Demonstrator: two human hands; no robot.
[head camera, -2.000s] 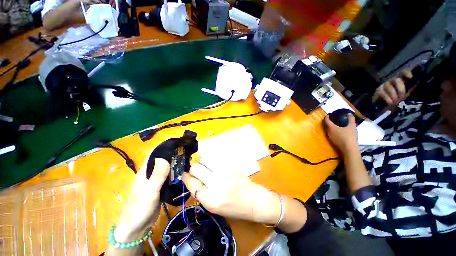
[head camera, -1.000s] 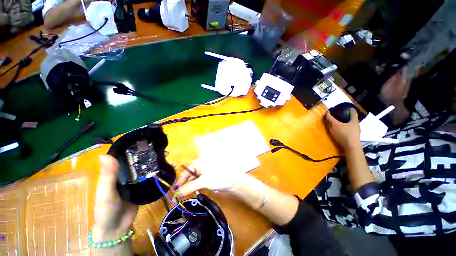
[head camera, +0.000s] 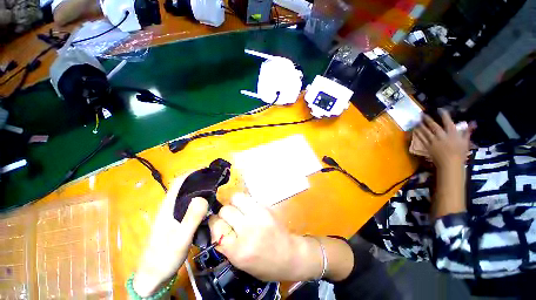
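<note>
My left hand (head camera: 170, 234), with a green bead bracelet, holds the black base cover (head camera: 203, 186), tilted so its outer side shows. My right hand (head camera: 253, 234) is against the cover's lower edge, fingers bent together; a thin dark and red strand shows at its fingers. What the fingertips grip is hidden. The open camera housing (head camera: 232, 281) with black interior lies just below both hands, partly covered by my right hand. The circuit board is not visible.
White paper sheets (head camera: 279, 170) lie mid-bench. Pigtail cables (head camera: 364, 186) lie on the bench. Finished cameras (head camera: 329, 96) stand ahead. A clear plastic tray (head camera: 73, 252) is lower left. An unfinished camera (head camera: 82, 82) sits on the green strip. A person's hand (head camera: 444, 140) is at right.
My left hand has turned the cover so the board is hidden. My right hand has come up against the cover. The neighbour's hand has left the black round part.
</note>
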